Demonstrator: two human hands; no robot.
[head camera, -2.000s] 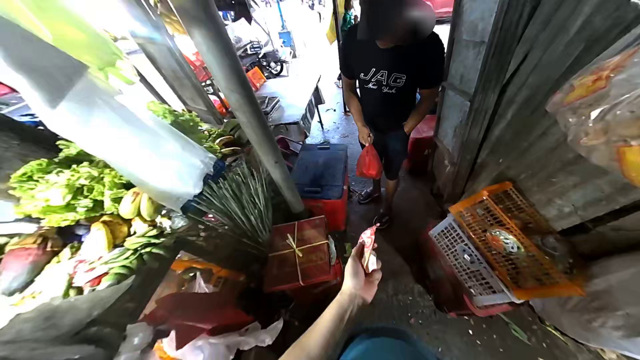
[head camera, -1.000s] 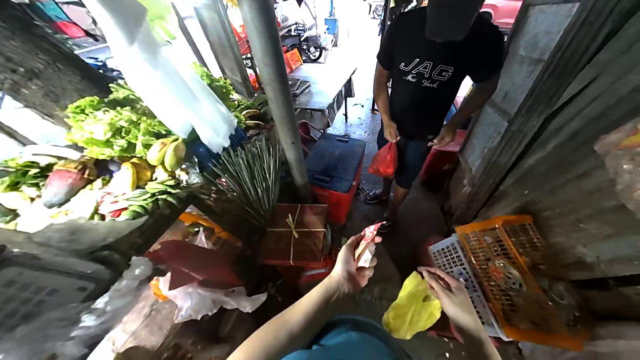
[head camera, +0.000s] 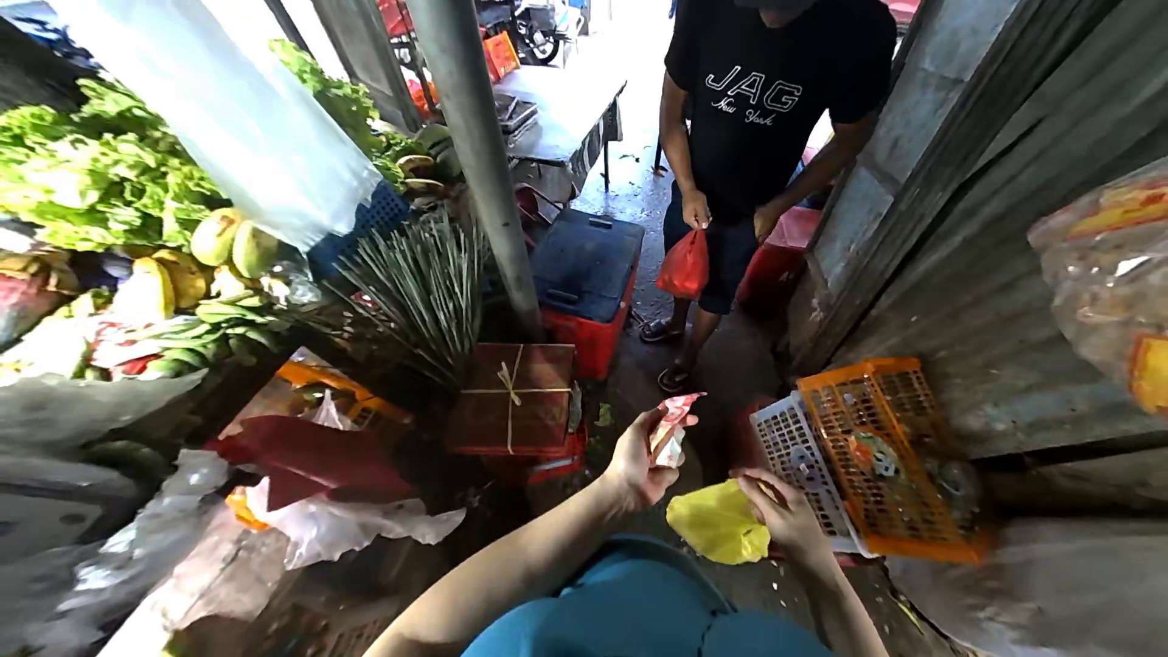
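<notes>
My left hand (head camera: 643, 461) is closed around a small crumpled red-and-white item (head camera: 673, 427), perhaps folded paper or banknotes; its exact kind cannot be told. To its right and slightly lower, my right hand (head camera: 780, 511) grips the edge of a yellow plastic bag or pouch (head camera: 721, 523), which hangs to the left of the fingers. The hands are apart, in front of my teal top. Beyond them stands a person in a black T-shirt (head camera: 762, 100), holding a knotted red plastic bag (head camera: 684, 265) by its top.
A red box tied with string (head camera: 516, 397) and a red cooler with a blue lid (head camera: 587, 265) stand ahead-left, beside a metal pole (head camera: 479, 155). Leafy greens (head camera: 100, 164) and other produce lie left. Orange (head camera: 881, 456) and white plastic crates (head camera: 803, 465) lean at right.
My right hand, out of view two seconds ago, has come in at the lower right with the yellow bag. My left hand still holds the red-and-white item. The view has shifted.
</notes>
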